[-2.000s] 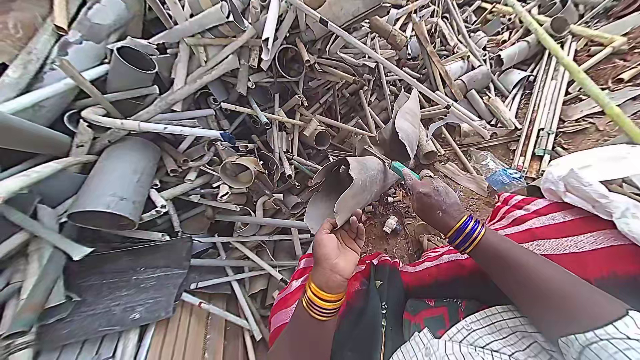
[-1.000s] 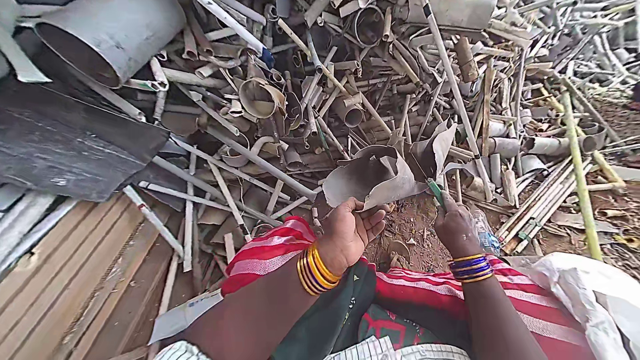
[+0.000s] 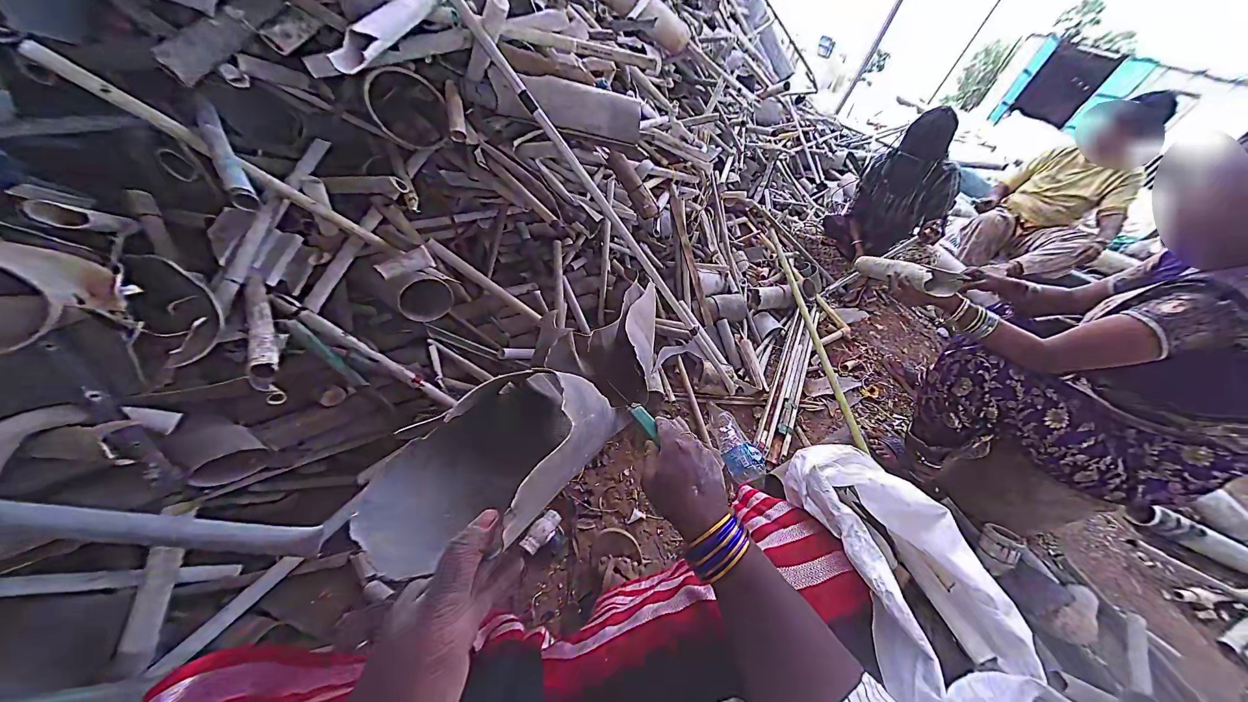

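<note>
A broken, curved piece of grey plastic pipe [image 3: 439,478] is in my left hand [image 3: 448,595], the thumb at its lower edge; the fingers are blurred. My right hand [image 3: 687,478], with blue and yellow bangles at the wrist, is closed around a green handle [image 3: 644,423] just right of the pipe piece. The rest of that tool cannot be made out. Behind the pipe piece stands another torn pipe shard [image 3: 624,341]. Red and white striped cloth [image 3: 673,624] covers my lap.
A large heap of scrap pipes [image 3: 546,195] rises ahead and to the left. A plastic bottle [image 3: 738,448] and a white sack [image 3: 877,517] lie at my right. Several people sit farther right; the nearest person [image 3: 1082,361] holds a pipe [image 3: 907,276].
The view has swung up and to the right, bringing other people into sight. Both hands keep their holds, the left on the pipe piece, the right on the green handle.
</note>
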